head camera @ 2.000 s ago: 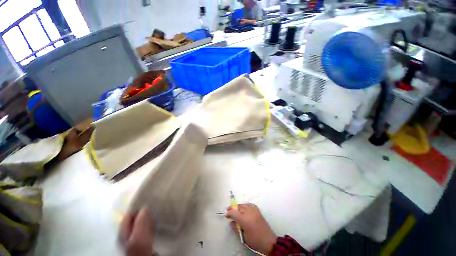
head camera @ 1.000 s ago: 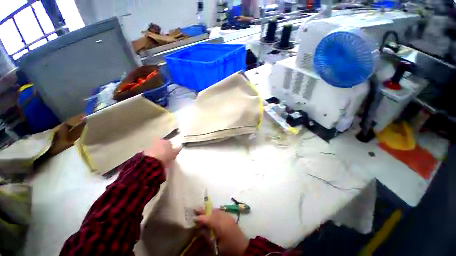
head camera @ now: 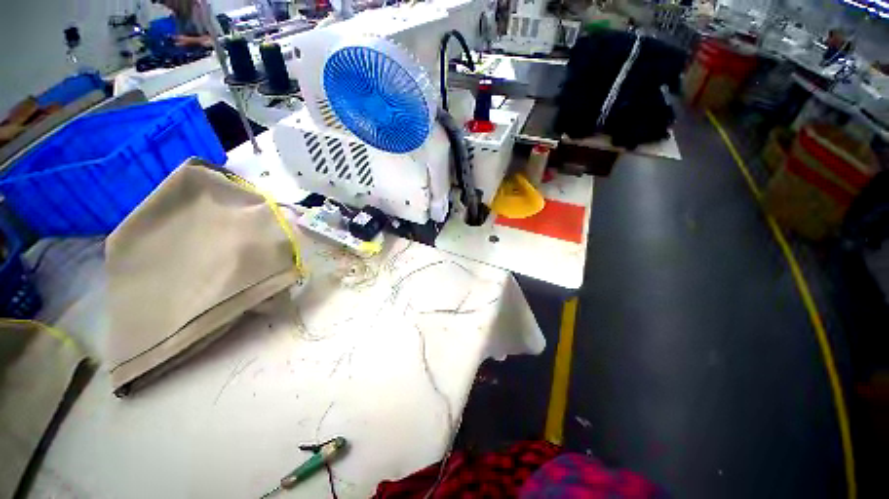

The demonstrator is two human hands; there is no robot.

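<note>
Neither of my hands is in view. A red and dark checked sleeve shows at the bottom edge. A green-handled tool (head camera: 314, 464) with a thin metal point and a dark tie lies on the white table (head camera: 390, 341) near the bottom. A beige sewn piece (head camera: 195, 263) with yellow edging stands at the left of the table. Part of another beige piece (head camera: 29, 390) is cut off by the left edge. A thin pale cord runs down the table's right side to the bottom edge.
A blue crate (head camera: 117, 171) stands at the back left. A white machine, a blue fan (head camera: 377, 95) and a power strip (head camera: 336, 232) are at the back. Loose threads lie near the strip. Floor with yellow lines (head camera: 562, 370) is at right. A person sits far back left.
The view has swung to the right, showing more floor. My hands, the yellow pen tool and the piece I held have gone out of view. The green tool remains on the table.
</note>
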